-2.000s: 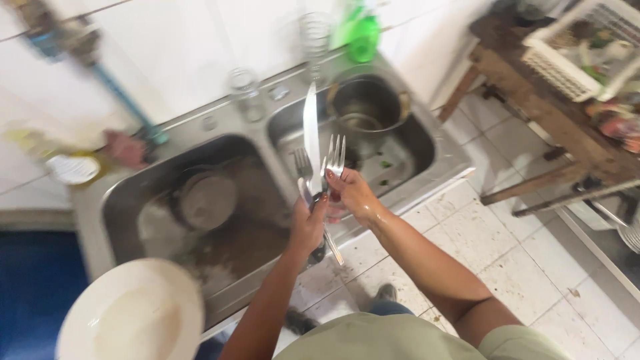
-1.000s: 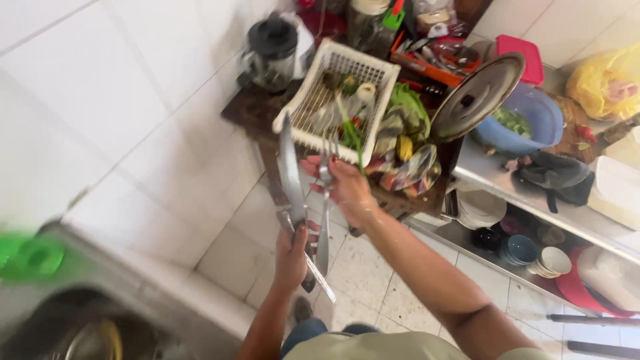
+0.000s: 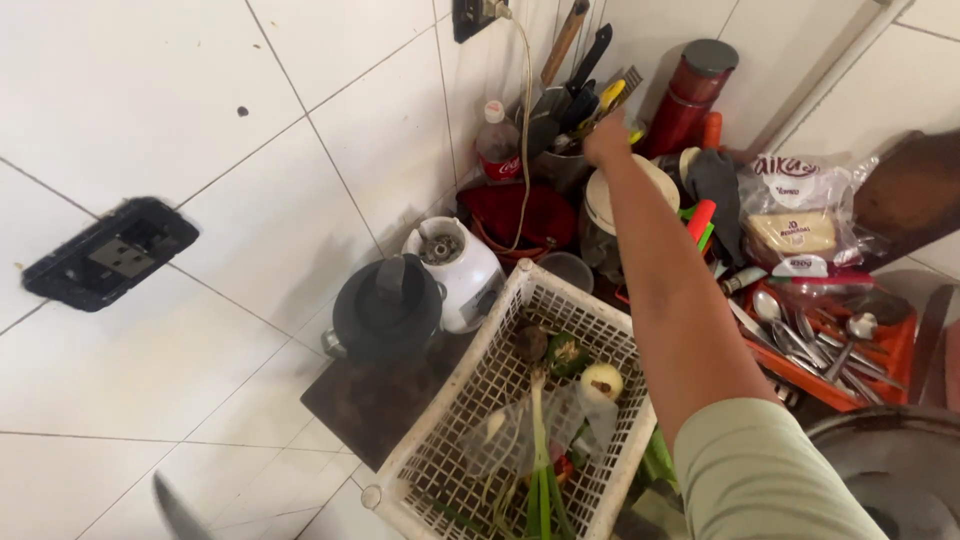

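Note:
My right hand (image 3: 609, 141) reaches to the utensil pot (image 3: 561, 166) at the back of the table. Its fingers are closed at the pot's rim among the utensils; which piece they hold is hidden. Knives with a wooden handle (image 3: 564, 43) and a black handle (image 3: 591, 58) stand up from the pot. My left hand is out of view. A knife blade's tip (image 3: 176, 508) shows at the bottom left. To the right of my arm lies an orange cutlery tray (image 3: 821, 384) with spoons (image 3: 766, 307) and other cutlery.
Nearest stands a white plastic basket (image 3: 450, 390) with an onion (image 3: 601, 382) and spring onions (image 3: 540, 442). Left of it are a blender base (image 3: 457, 274) and a dark blender jar (image 3: 388, 307). A cola bottle (image 3: 498, 142), a red thermos (image 3: 690, 97) and bagged bread (image 3: 793, 231) stand behind.
My hands held knives and forks together before; now my right hand is at the utensil pot and my left hand has left the view. The view has turned from the sink to the table.

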